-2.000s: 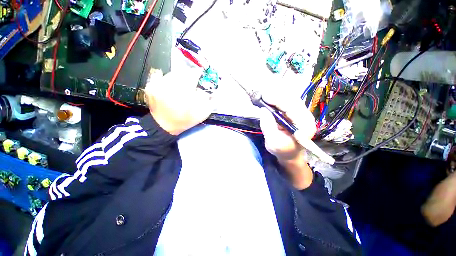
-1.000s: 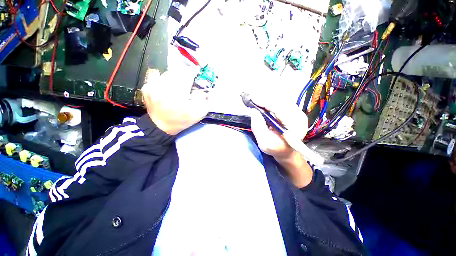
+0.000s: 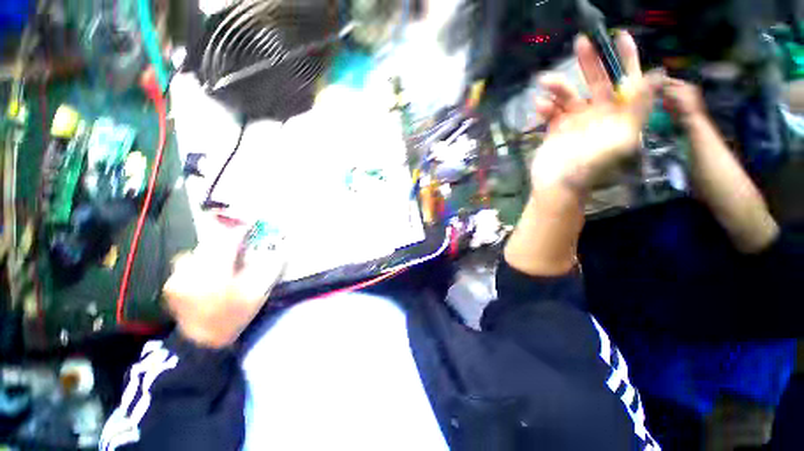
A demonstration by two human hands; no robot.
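My left hand (image 3: 216,286) is at the lower left of the white sheet (image 3: 326,189), its fingers at a small green circuit board (image 3: 263,235). A red lead (image 3: 231,220) with a dark wire behind it runs to the board. My right hand (image 3: 591,132) is raised off to the right, blurred, its fingers spread around a dark pen-like tool, seemingly the soldering iron (image 3: 605,53). The iron's tip cannot be made out.
Dark concentric rings (image 3: 264,53) stand at the back. A long red wire (image 3: 145,220) runs left of the sheet. Wire bundles (image 3: 441,167) lie right of it. Another person's forearm (image 3: 727,181) and hand are close beside my right hand.
The view has swung right and blurred. My right hand has moved from beside the board far out to the right and up. My left hand stays by the board. The other person's arm has come into view.
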